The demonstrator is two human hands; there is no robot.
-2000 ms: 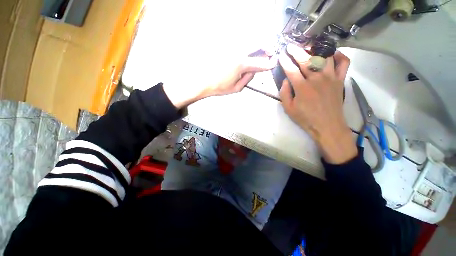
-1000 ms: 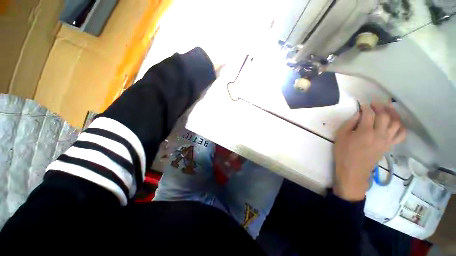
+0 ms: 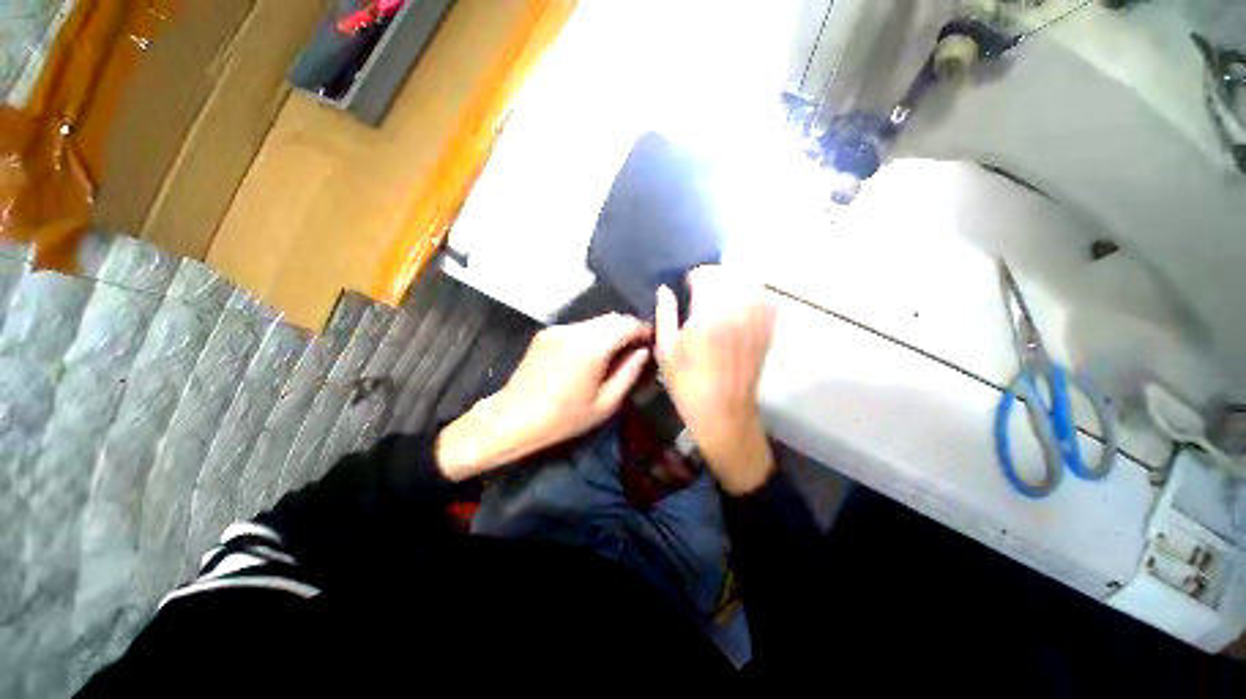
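Note:
A dark fabric piece (image 3: 653, 219) lies at the front edge of the white table, bluish under the lamp. My left hand (image 3: 574, 382) pinches its near edge over the table edge, above my lap. My right hand (image 3: 713, 358) is beside it, with its fingers on the same edge of the fabric. The fingertips nearly touch, and the fabric between them is partly hidden. The presser foot and needle area (image 3: 836, 161) of the sewing machine is up and to the right, in bright glare, apart from the fabric.
Scissors with blue handles (image 3: 1049, 410) lie at the right of the white table (image 3: 875, 369). A white box (image 3: 1186, 563) is at the far right. Cardboard with orange tape (image 3: 321, 178) and a grey tray (image 3: 372, 62) are at the upper left. Grey quilted covering (image 3: 205, 410) is at the left.
The fabric piece has moved from beside the presser foot to the table's front edge. My right hand has left the scissors' side and moved left to the fabric. My left hand has come back towards my lap.

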